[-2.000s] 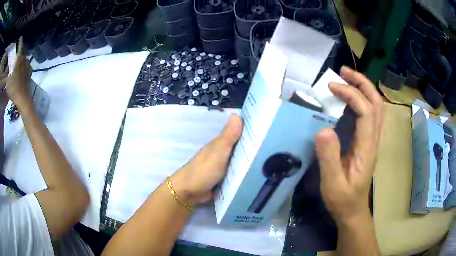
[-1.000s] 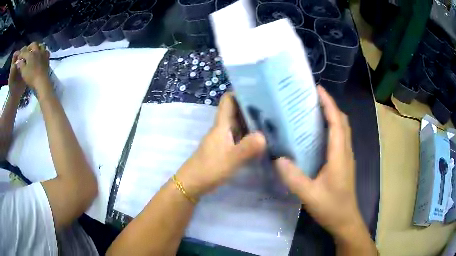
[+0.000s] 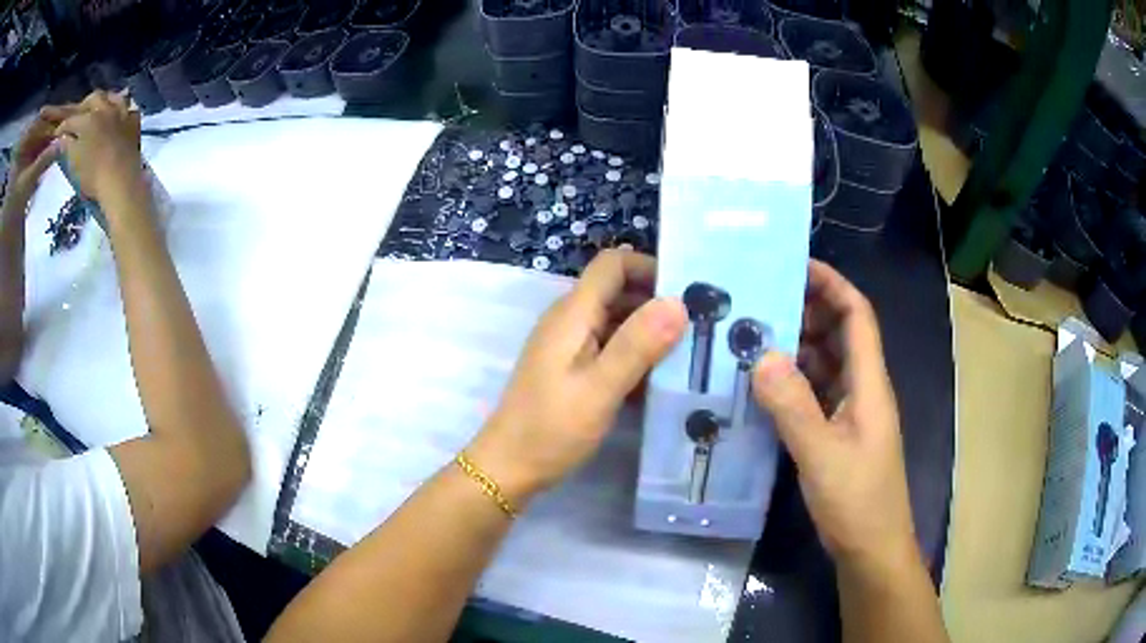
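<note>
A tall light blue and white retail box (image 3: pixel 729 251) stands upright in front of me, with three printed fans on the face toward me and a white flap up at its top. My left hand (image 3: pixel 591 364) grips its left side, thumb on the printed face. My right hand (image 3: pixel 836 408) grips its right side, thumb on the same face. The fingers behind the box are partly hidden. The inside of the box is not visible. A white foam sheet (image 3: pixel 440 377) lies under the hands.
Small black inserts with pale caps (image 3: pixel 553 201) are piled behind the sheet. Stacked dark housings (image 3: pixel 522 57) stand at the back. Another person's arm (image 3: pixel 170 364) is at left. Another box (image 3: pixel 1091 465) lies on the tan cover (image 3: pixel 987 477), right, near a green post (image 3: pixel 1024 138).
The box has been turned so that its three-fan face shows and it stands straighter. Both hands have shifted to its two sides. The other person's hands have moved slightly.
</note>
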